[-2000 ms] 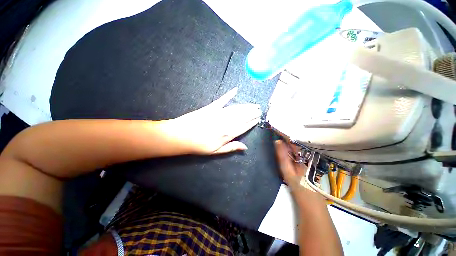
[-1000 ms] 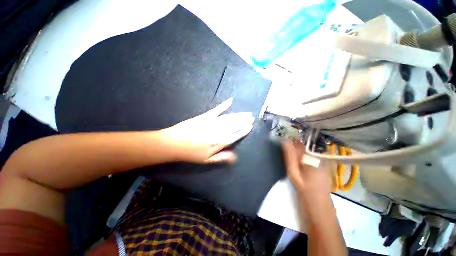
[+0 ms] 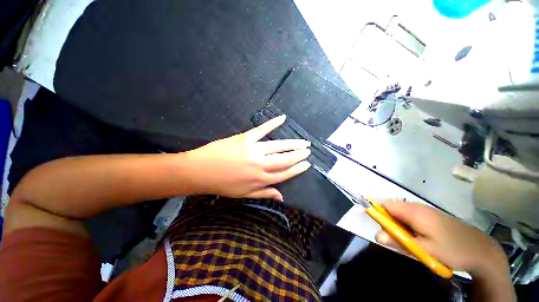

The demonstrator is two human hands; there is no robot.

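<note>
A large black cut panel (image 3: 177,65) with a curved outer edge lies on the white table. A small black welt piece (image 3: 322,154) lies on it beside a slit or seam line. My left hand (image 3: 254,162) lies flat on the panel, palm down, its fingertips on the welt piece. My right hand (image 3: 428,227) is at the lower right, closed around the orange handle of the fabric scissors (image 3: 408,240). The steel blades point up-left, their tips at the lower right end of the welt piece. Part of the blades over the black cloth is hard to make out.
The sewing machine head (image 3: 502,112) stands at the right, with its presser foot area dark and blurred. A round metal plate (image 3: 383,110) is set in the table. A light-blue translucent strip (image 3: 458,6) lies at the top right. Black cloth (image 3: 71,138) hangs at the left.
My right hand has left the needle area and now holds the orange scissors. The panel is away from the needle, nearer me, with the welt piece showing. The view has shifted.
</note>
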